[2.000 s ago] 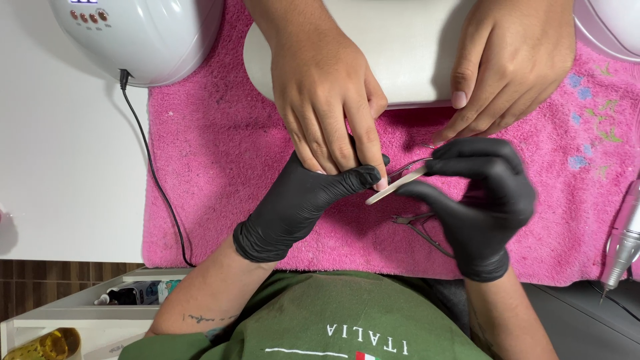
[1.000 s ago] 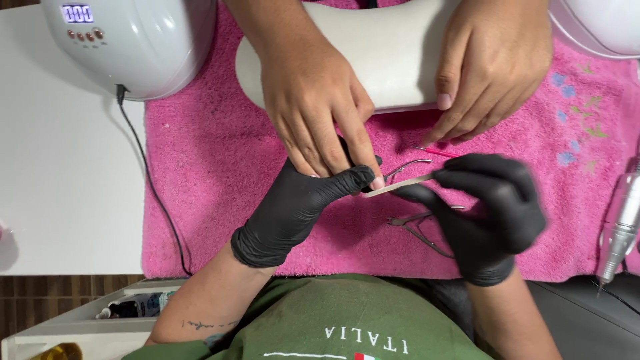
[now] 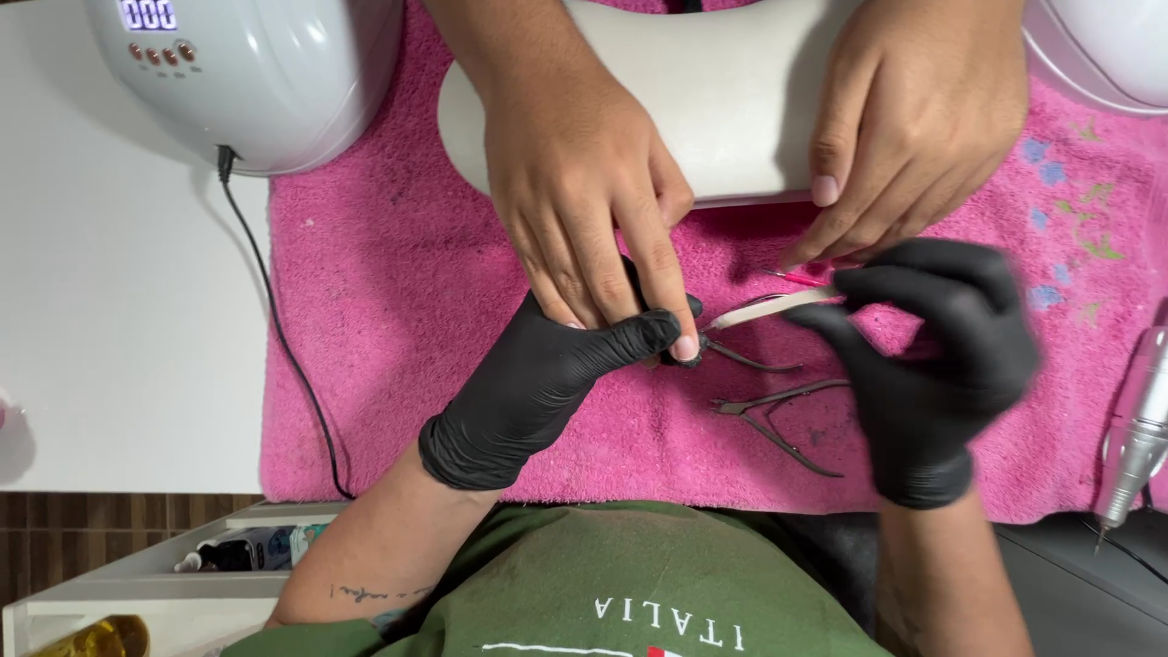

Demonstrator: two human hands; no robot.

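My left hand (image 3: 557, 374), in a black glove, holds the index finger (image 3: 659, 265) of another person's hand between thumb and fingers. Pinched in my right hand (image 3: 940, 356), also gloved in black, is a pale nail file (image 3: 766, 308); its tip lies close beside that finger's nail. Cuticle nippers (image 3: 789, 401) rest on the pink towel (image 3: 365, 365) between my hands, with a second metal tool (image 3: 753, 359) above them, partly hidden. A tool with a red handle (image 3: 803, 278) lies beneath the other person's second hand (image 3: 912, 119).
A white hand rest (image 3: 712, 100) is at the top. At the upper left stands a white nail lamp (image 3: 265, 82) with a black cord (image 3: 265, 274). An electric nail drill (image 3: 1136, 429) lies at the right edge, and an open drawer (image 3: 155, 584) holds bottles at the lower left.
The file in my right hand has swung away from the held fingertip, where it lay against the nail a second ago. My left hand keeps its hold on the finger.
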